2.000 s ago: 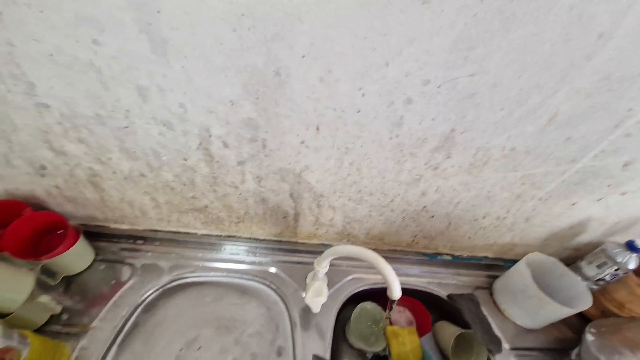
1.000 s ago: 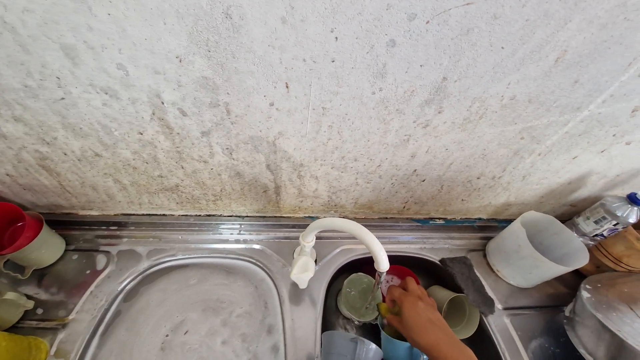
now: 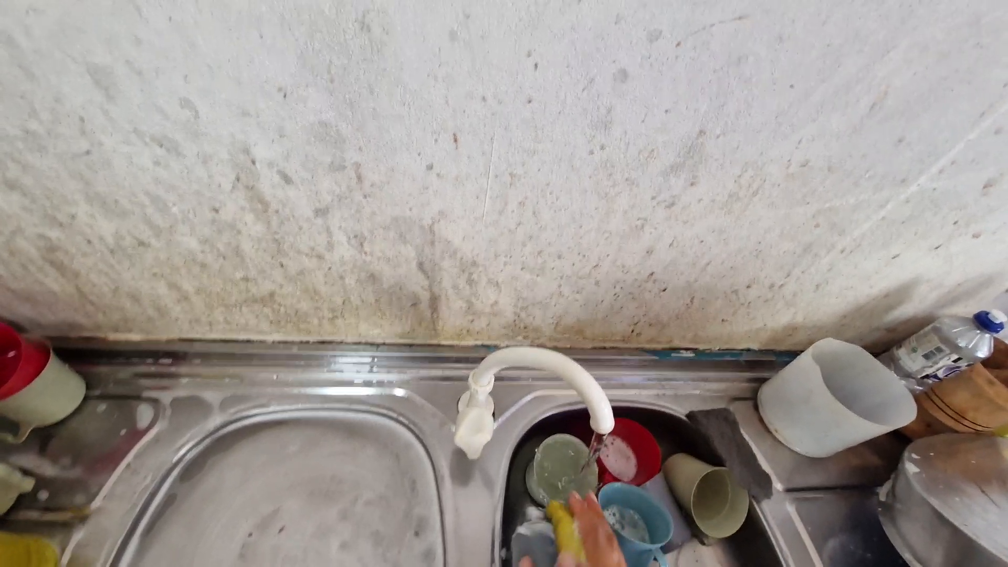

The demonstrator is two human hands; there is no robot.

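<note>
At the bottom of the right basin, my right hand (image 3: 594, 531) is closed on a yellow sponge (image 3: 565, 529); the frame edge cuts off the rest of the hand. Around it stand a pale green cup (image 3: 563, 470), a red cup (image 3: 630, 450) with suds, a light blue mug (image 3: 636, 516) with foamy water and a beige cup (image 3: 707, 496) lying tilted. Water runs from the white curved faucet (image 3: 543, 362) between the green and red cups. A greyish vessel (image 3: 535, 542) sits left of the sponge, partly hidden. My left hand is not visible.
A stained wall rises behind the steel sink (image 3: 291, 480). On the right are a white plastic container (image 3: 827, 402), a clear bottle (image 3: 941, 346), a wooden item (image 3: 957, 402) and a metal pot (image 3: 949, 496). Red and pale green cups (image 3: 39, 386) stand at the left.
My right hand, absent in the oldest frame, came into the right basin and has since moved lower among the cups. The light blue mug shows more of its inside than one second ago.
</note>
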